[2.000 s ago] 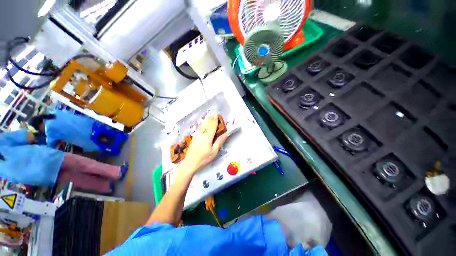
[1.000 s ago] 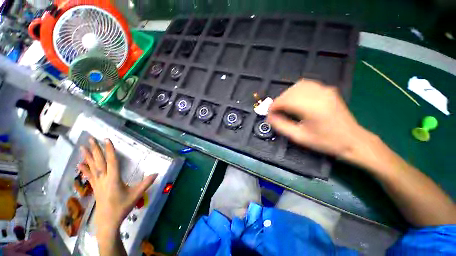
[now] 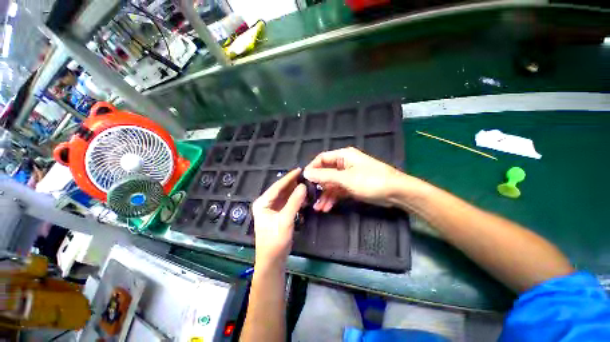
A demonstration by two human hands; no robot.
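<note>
Both hands meet above the foam tray (image 3: 321, 242). My left hand (image 3: 275, 217) and my right hand (image 3: 351, 177) hold a small round black unit (image 3: 310, 192) between their fingertips. The fingers cover most of it. Other round black units with pale rings sit in tray pockets to the left, such as one unit (image 3: 239, 212) in the near row. My hands hide part of the tray's middle.
An orange fan (image 3: 130, 160) and a small grey-green fan (image 3: 136, 198) stand left of the tray by a green basket (image 3: 191, 160). The press machine (image 3: 170, 294) is lower left. A wooden stick (image 3: 457, 145), white wipe (image 3: 507, 143) and green suction cup (image 3: 512, 182) lie right.
My left hand has left the press machine and come to the tray. My right hand has moved with it, and both now hold a black unit. The view has turned.
</note>
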